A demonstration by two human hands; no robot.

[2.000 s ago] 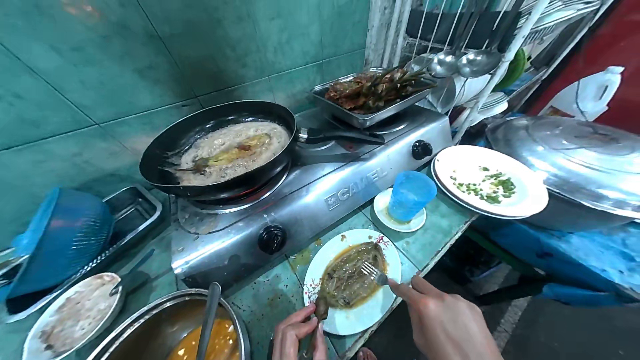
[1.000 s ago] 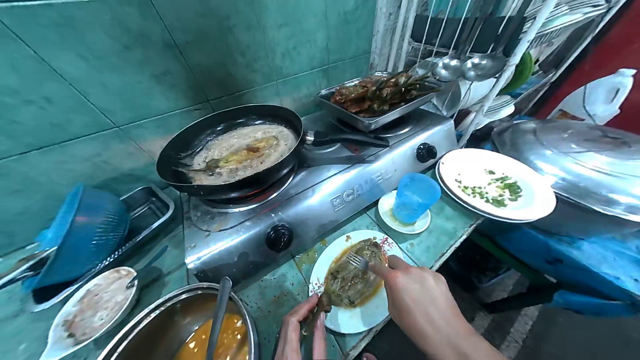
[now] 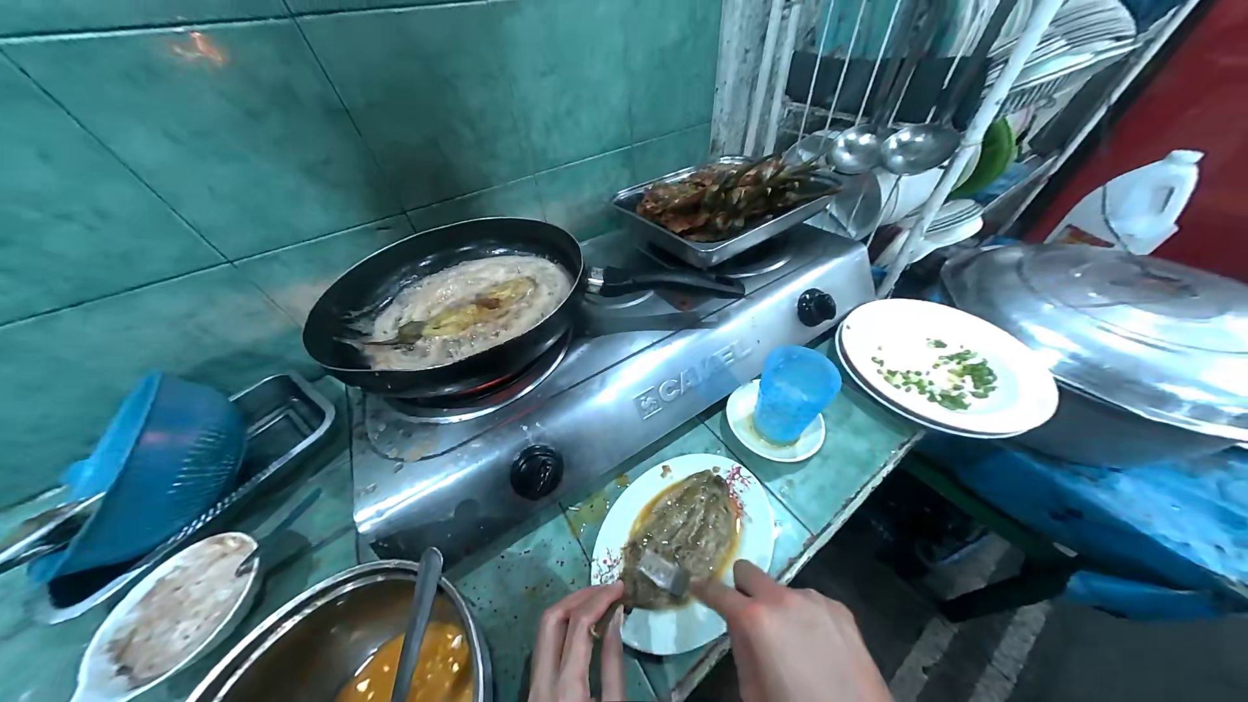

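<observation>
A flattened eggplant [image 3: 687, 526] lies in brownish liquid on a white plate [image 3: 663, 629] with a floral rim. My right hand [image 3: 804, 634] holds a fork [image 3: 663, 573], its tines pressed on the lower part of the eggplant; the handle is mostly hidden by the fingers. My left hand [image 3: 580, 643] pinches the stem end of the eggplant at the plate's lower left edge. In a black frying pan [image 3: 331, 341] on the left burner, another flattened eggplant [image 3: 478, 310] sits in bubbling oil.
Behind the plate stands a two-burner gas stove [image 3: 624, 400]; a metal tray of cooked food [image 3: 731, 200] rests on its right burner. Around are a blue cup [image 3: 795, 390], a plate of chopped greens [image 3: 941, 375], a steel bowl of orange liquid [image 3: 429, 663], a blue basket [image 3: 171, 468] and a large lidded pot [image 3: 1111, 312].
The fork has moved from the right side of the eggplant to its lower part, near my left hand. The eggplant looks flatter and broader. My left hand stays by the stem.
</observation>
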